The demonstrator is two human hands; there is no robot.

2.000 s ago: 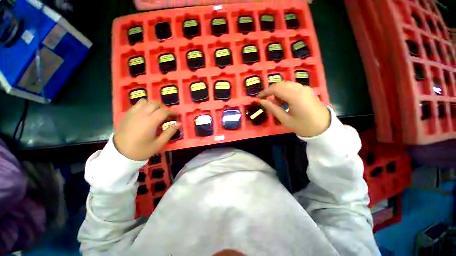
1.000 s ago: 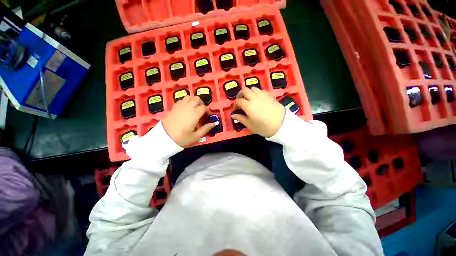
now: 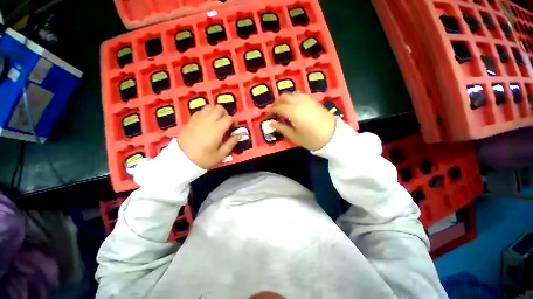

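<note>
A red-orange foam tray (image 3: 107,87) lies in front of me with rows of pockets holding black smartwatch units, most with yellow lit bands. My left hand (image 3: 206,137) is over the near row, thumb and fingers at a smartwatch unit (image 3: 242,139) with a pale screen. My right hand (image 3: 305,121) is beside it, fingertips at another unit (image 3: 270,131) in the near row. Both units sit at their pockets; whether the fingers grip them cannot be told. The hands and sleeves partly hide the near row. One far-row unit (image 3: 153,47) is dark.
A second foam tray (image 3: 140,17) lies behind. Filled stacked trays (image 3: 435,87) lean at the right. Lower trays (image 3: 461,195) sit below the bench edge at right and by my lap. A blue box (image 3: 35,87) stands at left. Purple clothing (image 3: 23,245) shows at lower left.
From two seconds ago, my hands have come together at the middle of the near row. The tray now appears farther left and tilted in view. Since one second ago, the hands have barely moved.
</note>
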